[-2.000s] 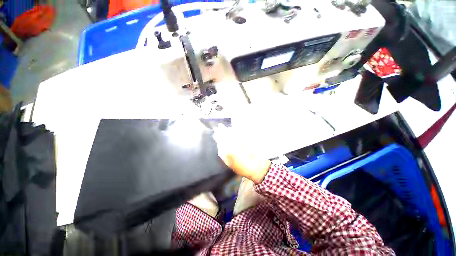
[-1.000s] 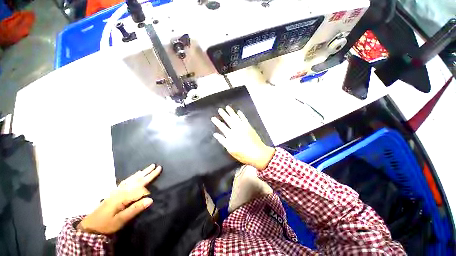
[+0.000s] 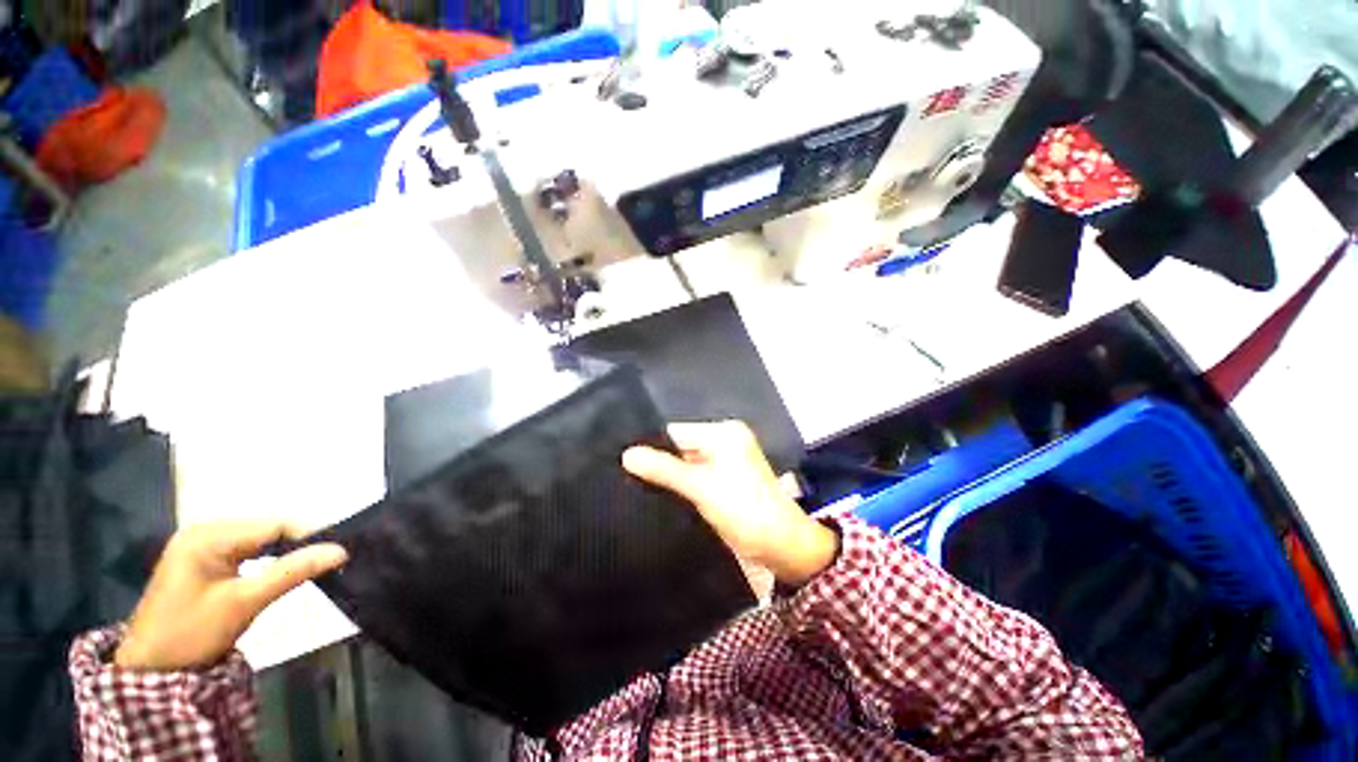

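The black mesh pocket piece (image 3: pixel 551 551) is held up in front of me, tilted, over the plain black backing panel (image 3: pixel 708 357). The panel lies on the white table with its back edge at the presser foot (image 3: pixel 566 331) of the sewing machine. My left hand (image 3: pixel 224 588) pinches the piece's left corner between thumb and fingers. My right hand (image 3: pixel 733 499) grips its right edge, thumb on top. Much of the panel is hidden under the piece. Lamp glare whitens the needle area.
The white machine head (image 3: pixel 804 90) stands behind. A slim silver tool (image 3: pixel 909 346), a smartphone (image 3: pixel 1040 256) and a red patterned item (image 3: pixel 1078 167) lie right. A blue crate (image 3: pixel 1102 447) is by my lap, another blue crate (image 3: pixel 313 179) behind. Dark cloth (image 3: pixel 90 551) hangs left.
Both hands lay flat on the panel a second ago. Now they hold the mesh piece up over it, and the left hand has moved left and up. The panel remains under the machine head.
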